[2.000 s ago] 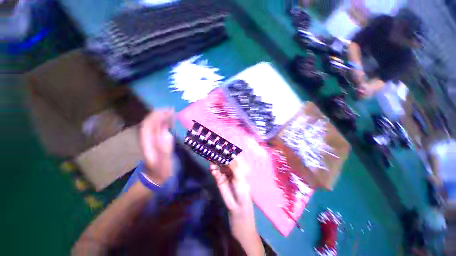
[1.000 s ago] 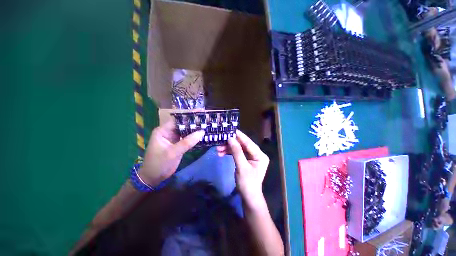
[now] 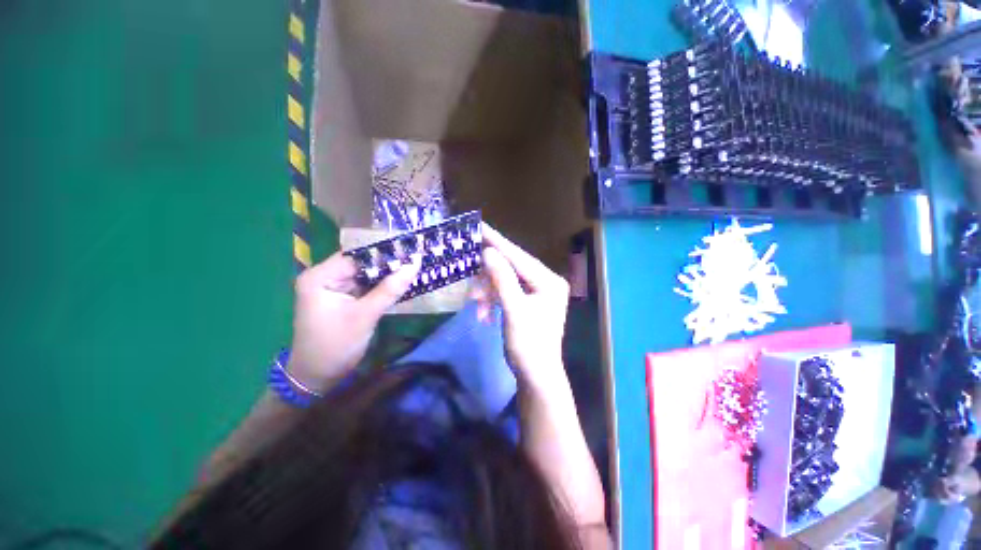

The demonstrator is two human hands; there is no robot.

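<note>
A dark PCB panel [image 3: 436, 256] with rows of white pads is held over the near side of an open cardboard carton [image 3: 377, 64]. It tilts, its right end higher. My left hand [image 3: 339, 322] grips its left end, thumb across its face. My right hand [image 3: 527, 306] pinches its right end with the fingertips. Scrap strips [image 3: 403, 193] lie at the bottom of the carton.
On the green bench to the right are a black PCB rack [image 3: 731, 199] full of panels, loose white strips [image 3: 731, 281], a red-pink mat [image 3: 699, 430] with red wires [image 3: 738, 406], and a white parts box [image 3: 861, 430] with black parts. Yellow-black floor tape [image 3: 297, 140] runs left of the carton.
Since one second ago the panel has turned from level to tilted, its right end rising, and moved slightly left with both hands. Two seconds ago it was held beside the mat, with my left hand off it.
</note>
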